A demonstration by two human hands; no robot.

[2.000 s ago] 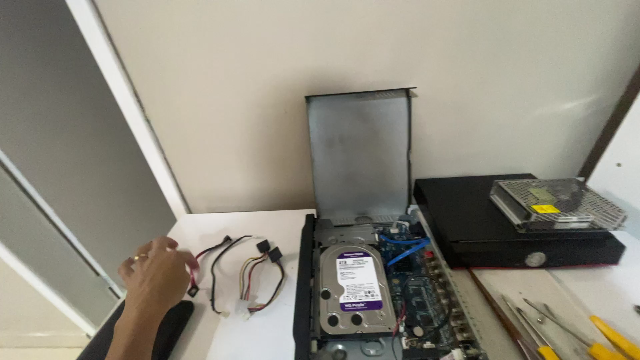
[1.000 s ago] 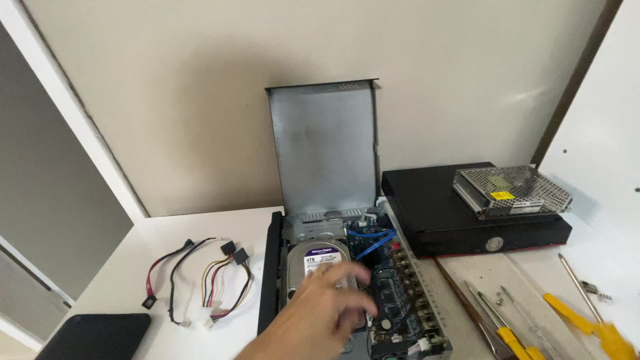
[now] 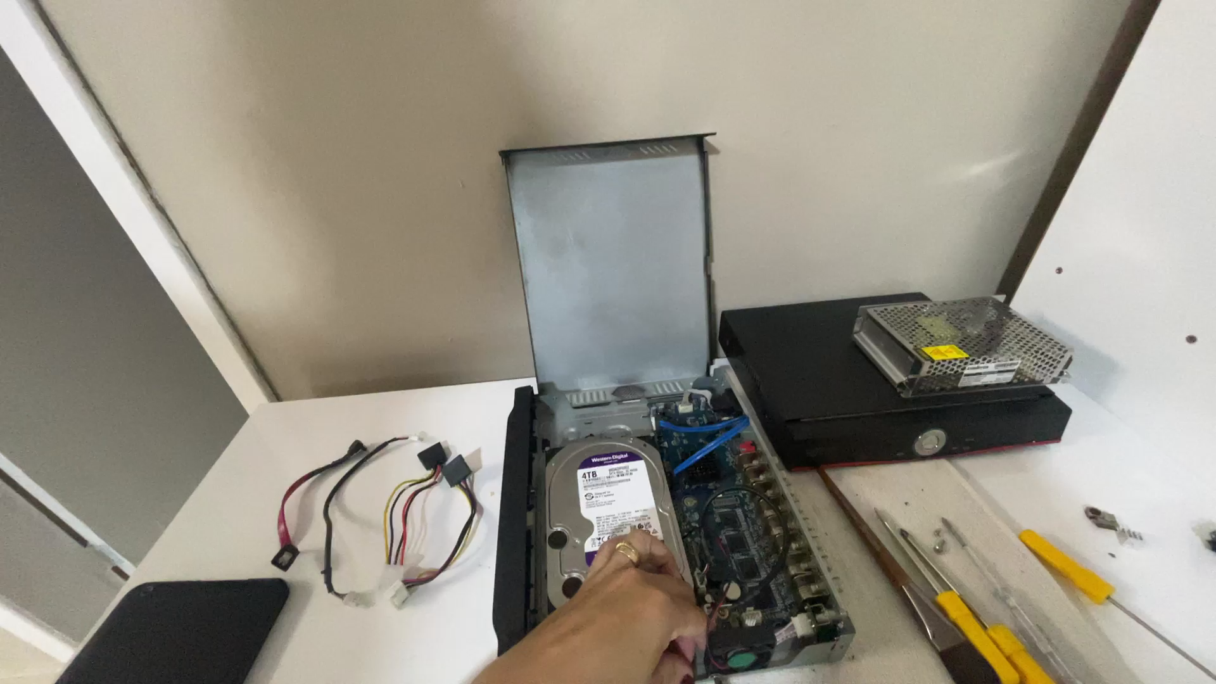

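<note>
An opened recorder chassis [image 3: 518, 513] lies on the white table, with its metal cover [image 3: 613, 266] upright against the wall. A Western Digital hard drive [image 3: 617, 484] sits in its left part, beside a blue circuit board [image 3: 731, 541] with blue cables [image 3: 708, 442]. One hand [image 3: 627, 608] reaches in from below, a ring on one finger, over the drive's lower right edge near the board; it looks like my left hand. Its fingertips are partly hidden, so whether it grips anything cannot be told. My right hand is not in view.
Loose power cables [image 3: 408, 522] and a red cable [image 3: 290, 503] lie left of the chassis, above a black flat object [image 3: 180, 632]. At right, a metal-cased power supply [image 3: 969, 342] rests on a closed black box [image 3: 893, 427]; nearer are a brush [image 3: 893, 560] and yellow-handled screwdrivers [image 3: 974, 627].
The hand has moved from beside the loose cables at left, over to the open chassis, and now is lower at the drive's edge. The view has shifted somewhat.
</note>
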